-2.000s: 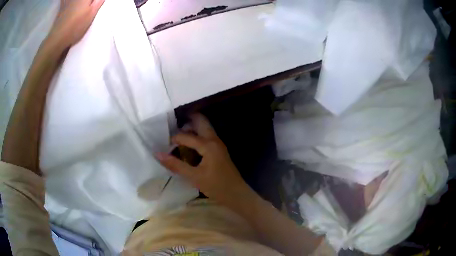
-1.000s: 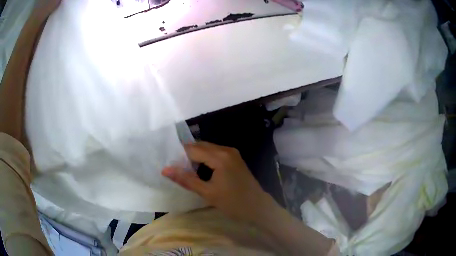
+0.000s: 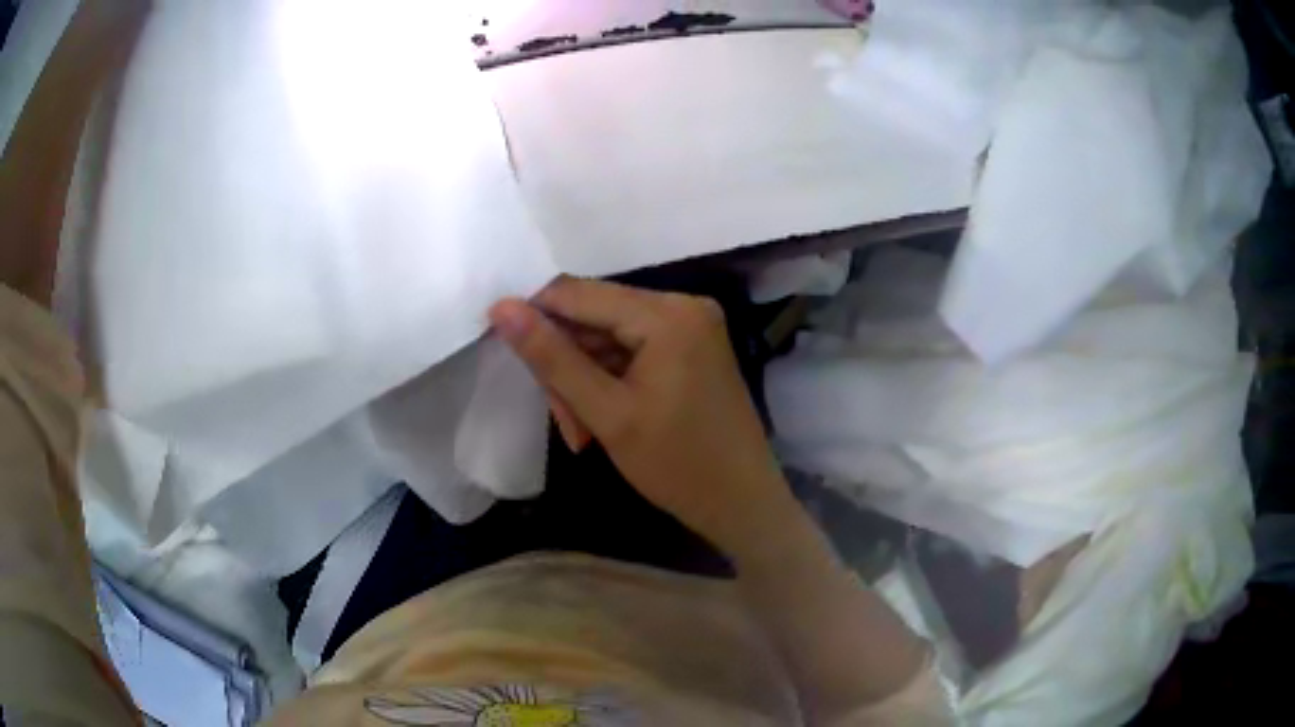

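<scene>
A large white fabric piece (image 3: 284, 270) covers the left side of the machine table and hangs over its front edge. My right hand (image 3: 639, 369) pinches the fabric's right front corner between thumb and fingers at the table edge. My left forearm (image 3: 43, 199) runs up along the far left; my left hand is beyond the top edge of the picture. Strong glare washes out the upper part of the fabric. A small part of the pink thread snips (image 3: 849, 7) shows at the top. The needle is not in view.
The pale machine table (image 3: 739, 156) has a front seam with dark worn spots. White cloth pieces (image 3: 1065, 185) lie at its right end, and more cream cloth (image 3: 994, 412) is heaped below. Papers or plastic bags (image 3: 171, 653) are at lower left. Dark space lies under the table edge.
My right hand has moved up to the table edge and now holds the fabric corner. The fabric lies flatter, with a straight front edge. My left hand has gone out of view at the top.
</scene>
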